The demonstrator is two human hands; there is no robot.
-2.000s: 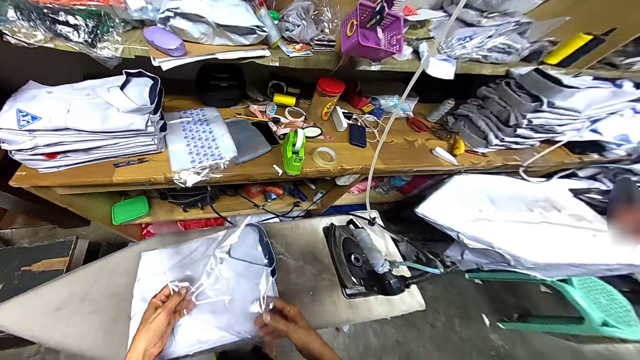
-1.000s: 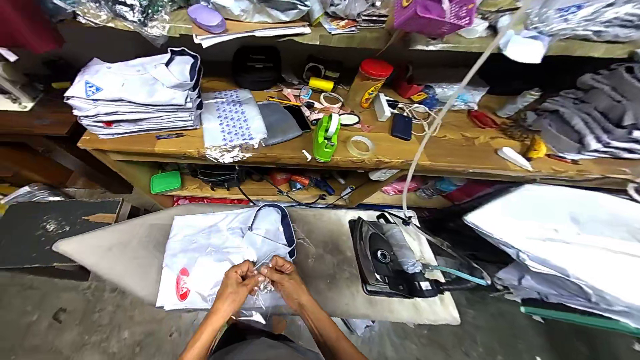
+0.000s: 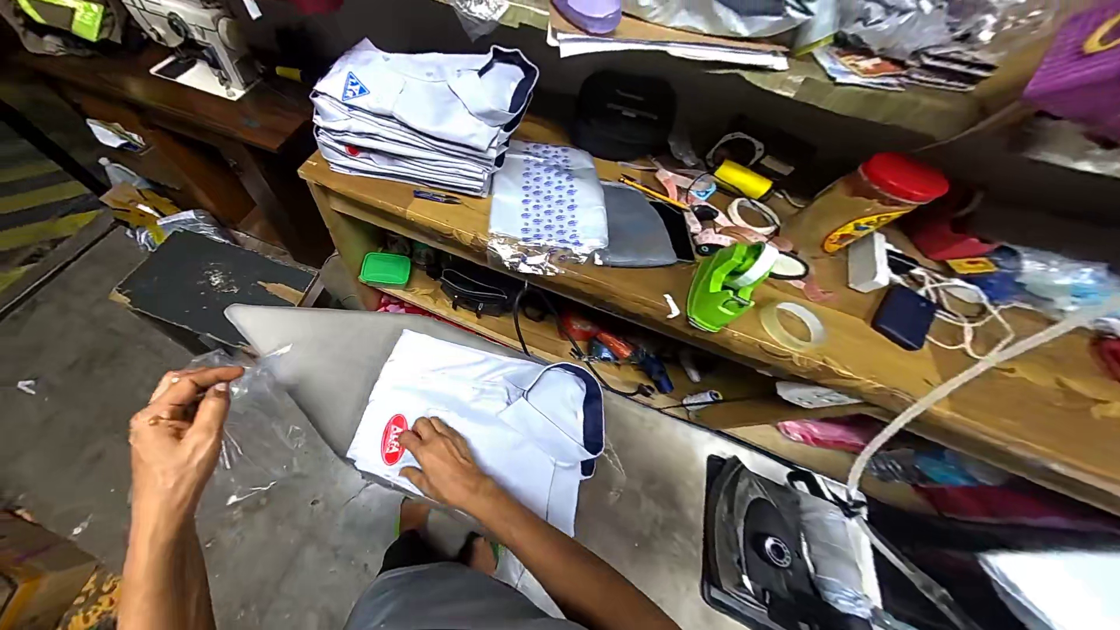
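Observation:
A folded white shirt (image 3: 490,394) with a dark blue inner collar and a red oval badge lies on the grey ironing board (image 3: 297,337). My right hand (image 3: 442,459) rests on the shirt beside the badge, its fingers slightly bent. Raised at the left, off the board, my left hand (image 3: 184,416) pinches a clear plastic bag (image 3: 262,429) between thumb and fingers; the bag hangs down beside the board's edge. A steam iron (image 3: 774,547) stands on the board's right part, away from both hands.
Behind the board runs a wooden workbench (image 3: 630,293) with a stack of folded shirts (image 3: 420,118), printed plastic bags (image 3: 549,197), a green tape dispenser (image 3: 724,287), a tape roll (image 3: 792,325) and a red-lidded jar (image 3: 875,201). A hose (image 3: 962,376) hangs near the iron. A sewing machine (image 3: 197,39) stands far left.
Both hands were together over the shirt's lower edge one second ago. Now they are apart: the left is out to the left with the clear bag, the right on the shirt. The view has swung left.

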